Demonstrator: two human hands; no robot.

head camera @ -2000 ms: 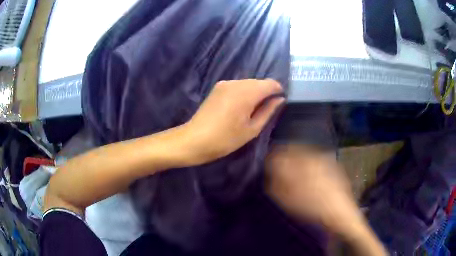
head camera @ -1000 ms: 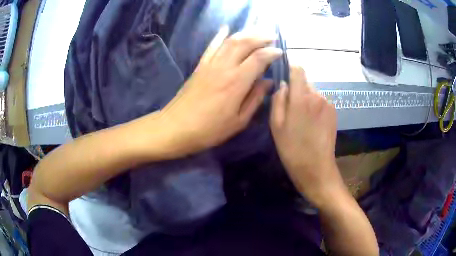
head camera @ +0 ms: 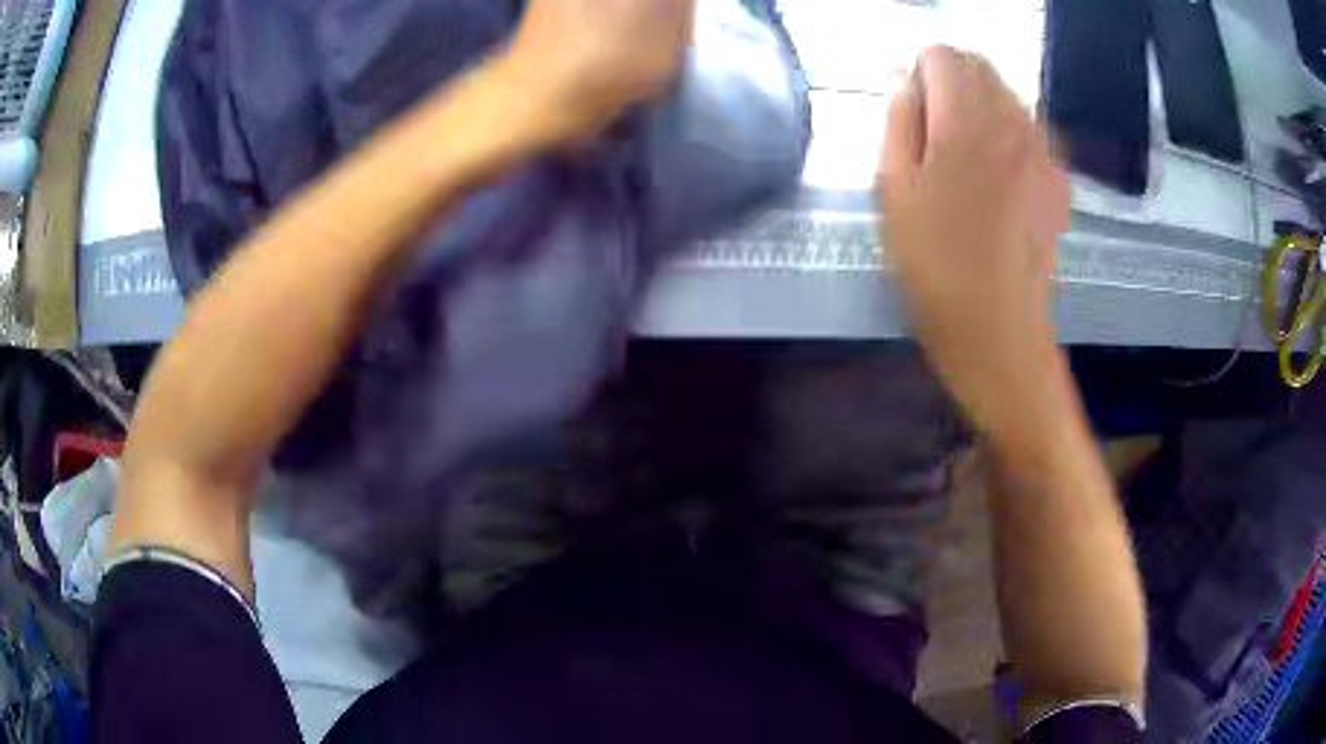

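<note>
The dark grey-purple garment panel [head camera: 480, 313] is bunched over the left half of the white machine table and hangs over its front edge. One part near the top middle shines under the lamp. My left hand [head camera: 604, 58] is at the top edge of the picture, on the cloth. It is blurred and its fingers are cut off, so its grip is hidden. My right hand [head camera: 967, 175] is over the table, right of the cloth and apart from it. Its fingers are curled, and whether it holds anything is unclear. The needle area is not in view.
The grey ruler strip [head camera: 1149, 265] runs along the table's front edge. Two dark flat objects [head camera: 1098, 102] lie right of my right hand. Yellow-handled snips [head camera: 1291, 313] are at the right edge. Light grey cloth [head camera: 327, 611] is at lower left, dark cloth [head camera: 1222, 538] at lower right.
My hands were together at the cloth's right edge and have moved apart. The left went up and left, the right went right and let go of the cloth. The panel has shifted left.
</note>
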